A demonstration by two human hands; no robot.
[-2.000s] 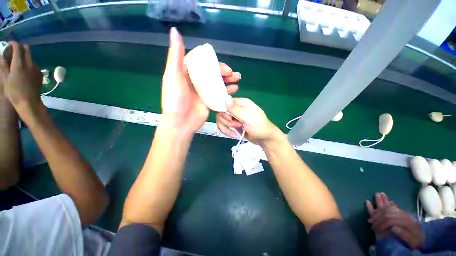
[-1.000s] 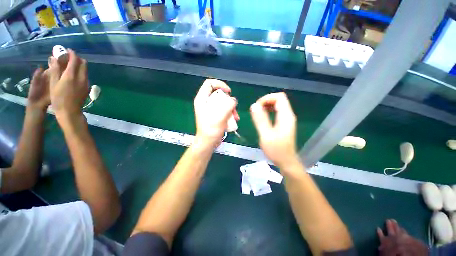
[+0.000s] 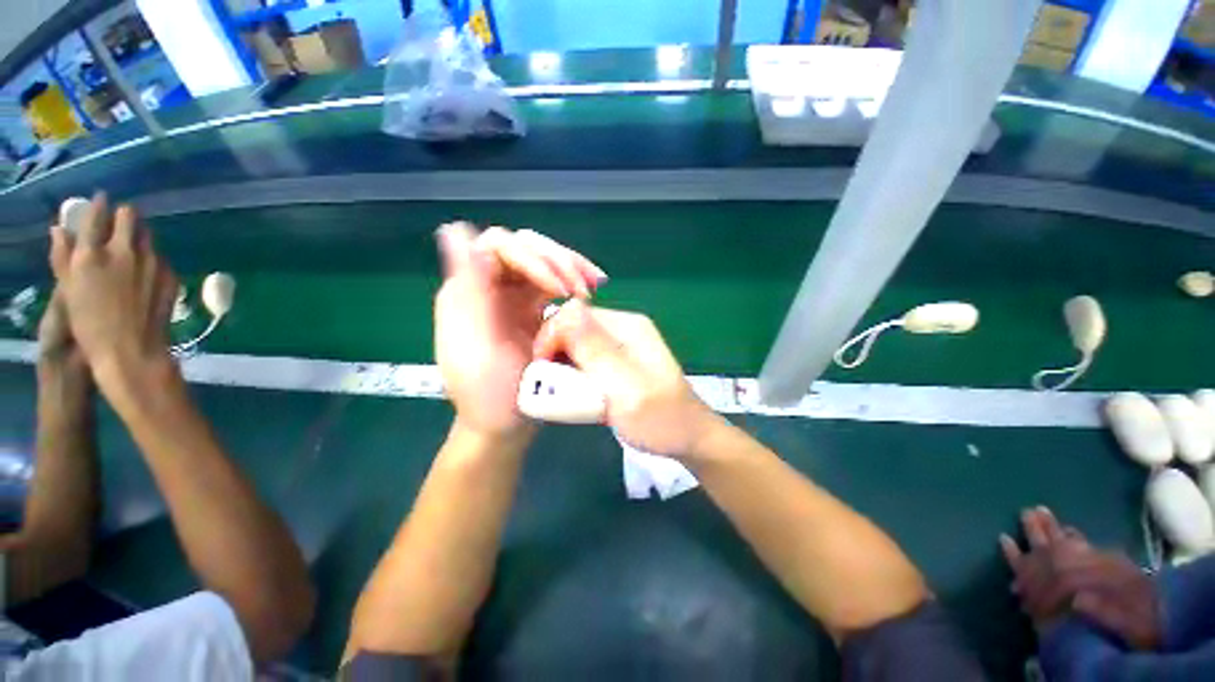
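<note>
A cream-white oval unit lies between my two hands, its end face with small dark slots turned to the left. My right hand holds it from the right, covering its right part. My left hand is raised behind and left of it, palm facing right, fingers bent over towards my right hand; the unit's slotted end lies against or in front of its palm base, and I cannot tell if it grips. White slips lie on the green surface below my right hand, partly hidden by it.
Units with cord loops lie on the belt at right and left. A grey-white post slants up. Oval units stand in rows at right. Other people's hands are at left and lower right. A plastic bag and white tray are behind.
My hands have come together, and the unit now shows its slotted end. My right hand, apart and empty-looking a second ago, now holds it. The view has shifted slightly.
</note>
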